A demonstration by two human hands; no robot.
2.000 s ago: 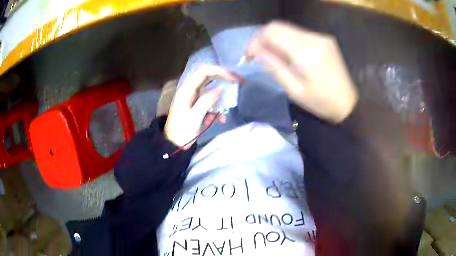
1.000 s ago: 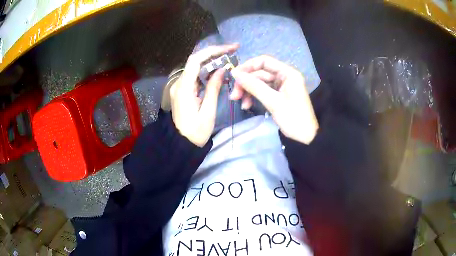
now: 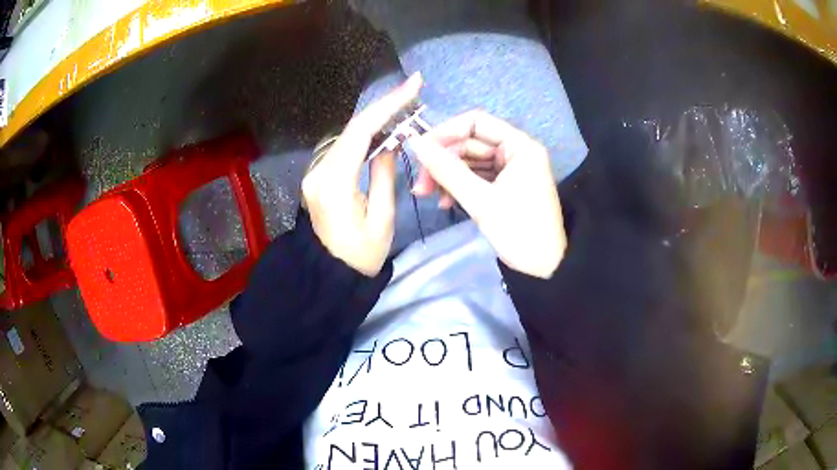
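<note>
A small silvery-white metal plate is seen nearly edge-on above my lap, with short pale posts standing out from it. My left hand holds it between fingers and thumb. My right hand is at its right side, thumb and index fingertips pinched close against the posts; whether a small part is between them is hidden. A thin dark lead wire hangs below the plate between my hands.
A red plastic stool stands at left, with another behind it. The yellow-taped table edge curves along the top. A clear plastic bag hangs at right. Cardboard boxes lie at lower left and lower right.
My right hand has come in from the upper right to the plate. The plate has turned from face-on to nearly edge-on in my left hand, and the wire now hangs between my hands.
</note>
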